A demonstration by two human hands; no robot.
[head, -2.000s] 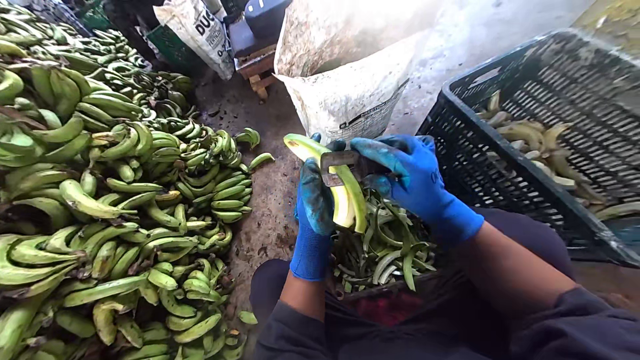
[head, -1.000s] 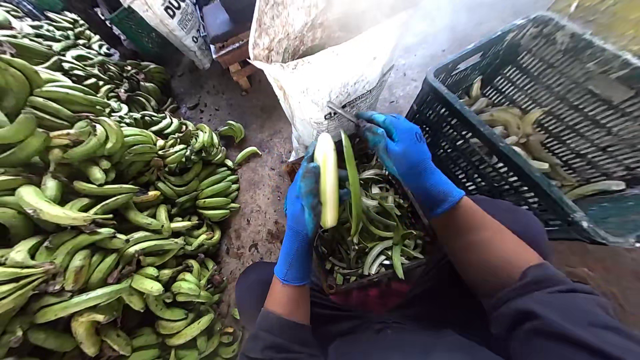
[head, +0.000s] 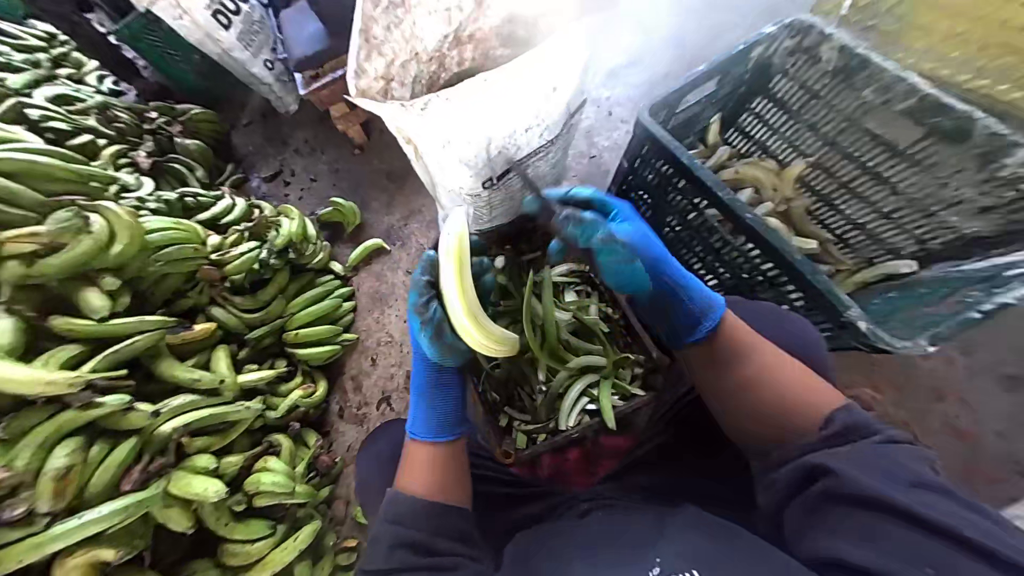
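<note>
My left hand [head: 440, 316], in a blue glove with a darker palm, holds a peeled pale-yellow plantain [head: 468, 300] nearly upright. My right hand [head: 612, 248], gloved alike, grips a knife [head: 530, 186] whose dark blade points up and left, apart from the plantain; its handle is mostly hidden by the fingers. Below and between the hands, green plantain peels [head: 572, 360] fill a container on my lap.
A large heap of green plantains [head: 160, 320] covers the floor at left. A dark plastic crate [head: 724, 248] at right holds peeled plantains [head: 764, 184]. A white woven sack [head: 496, 128] stands ahead, near a small wooden stool [head: 340, 100].
The green skin seen on the plantain two seconds ago is off it. A long peel strip beside it one second ago has come away, and my right hand with the knife is farther from the plantain.
</note>
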